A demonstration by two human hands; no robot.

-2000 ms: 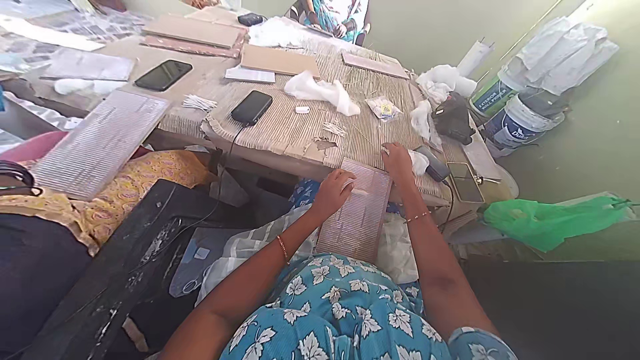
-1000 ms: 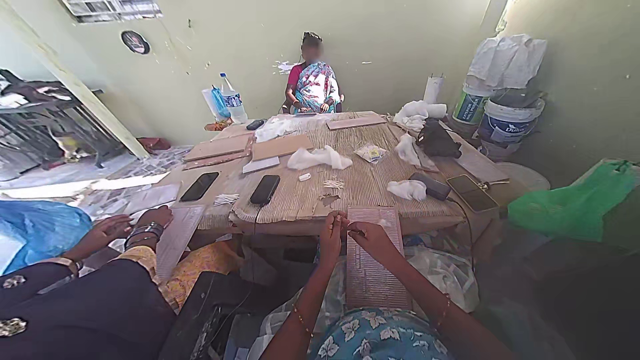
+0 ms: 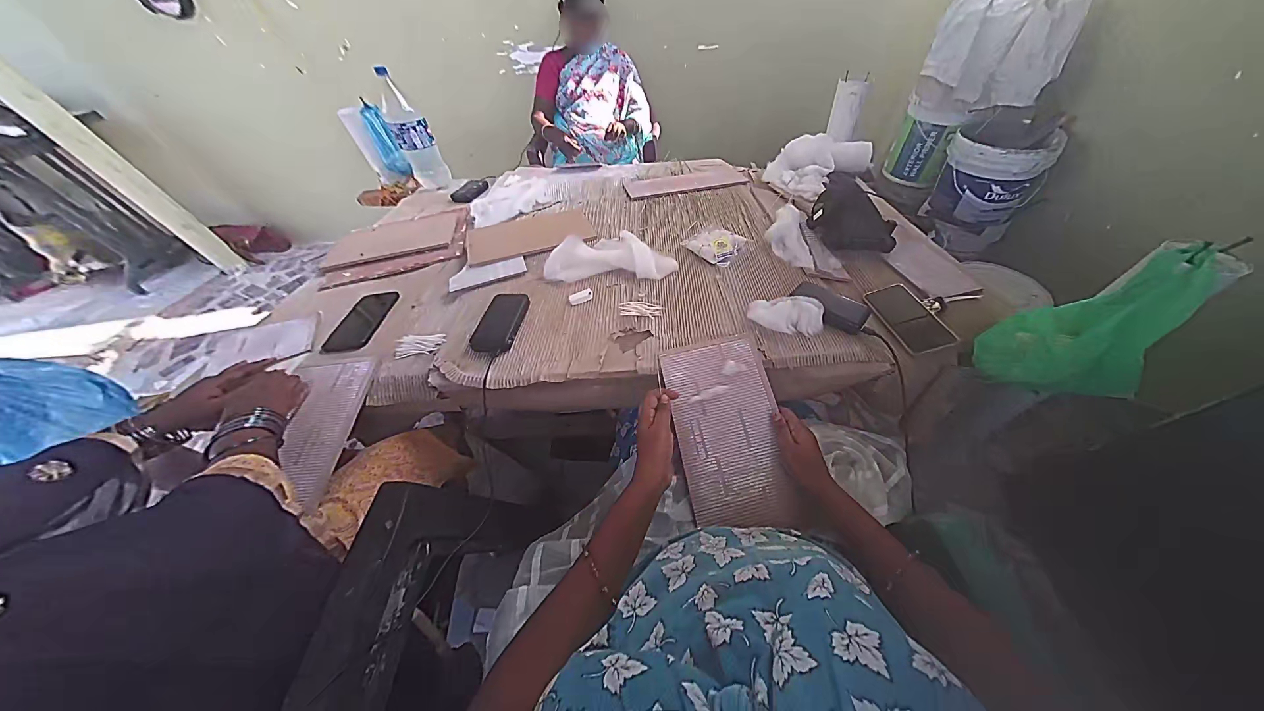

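A flat rectangular board with a ribbed surface (image 3: 731, 444) leans between my lap and the table's front edge. My left hand (image 3: 656, 434) grips its left edge, and my right hand (image 3: 802, 449) holds its right edge. Small white bits of fluff, perhaps cotton, lie on the board's upper part. Beyond the board, on the table, are a small pile of cotton swabs (image 3: 640, 309), a small white object (image 3: 581, 296) and a crumpled white cloth (image 3: 610, 259). A wad of white material (image 3: 787, 315) rests to the right, beside a dark case (image 3: 831, 307).
The table (image 3: 681, 286) also bears phones (image 3: 360, 322), a black device with a cable (image 3: 500, 323), flat boards (image 3: 528, 237) and a black bag (image 3: 851, 215). A co-worker's hands (image 3: 259, 395) rest on another ribbed board at left. Another person sits across. A green bag (image 3: 1086, 331) hangs at right.
My hands were together over the board's upper part one second ago; now they are apart, one at each side edge. The view has risen since two seconds ago.
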